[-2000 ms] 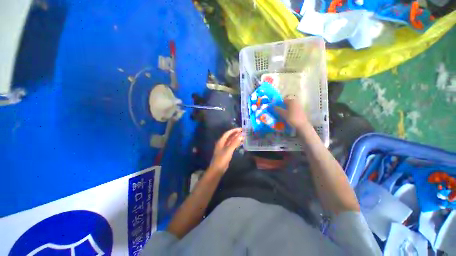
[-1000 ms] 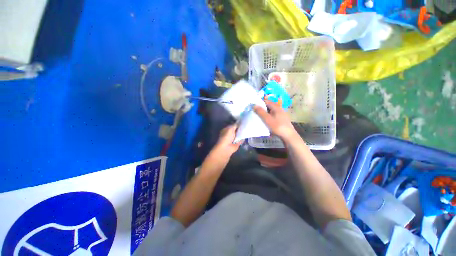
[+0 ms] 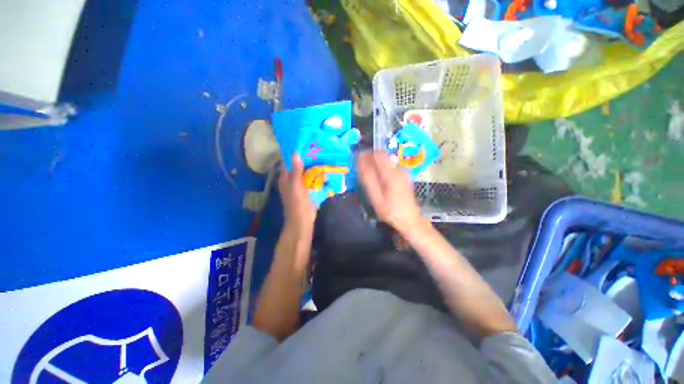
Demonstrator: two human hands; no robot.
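A bright-blue fabric piece (image 3: 315, 135) with an orange curved part and white raised parts is held blue face up in front of the pale filling nozzle (image 3: 260, 146). It hides the thin metal tube. My left hand (image 3: 298, 196) grips the piece's lower left edge. My right hand (image 3: 384, 186) is just right of the piece, blurred; its fingers are partly hidden, and I cannot tell whether it touches the piece. Another blue and orange piece (image 3: 421, 144) lies in the left part of the white perforated basket (image 3: 491, 180).
The blue machine wall (image 3: 165, 165) with a mask sign (image 3: 97, 345) stands at the left. A yellow sack (image 3: 555, 97) with pieces is at the top right. A blue tub (image 3: 551, 225) heaped with pieces is at the lower right. Green floor (image 3: 577, 150) shows between them.
The held piece, earlier white side up at the tube's tip, now shows its blue face and sits closer to the nozzle. My left hand has moved left and up. My right hand has moved slightly left.
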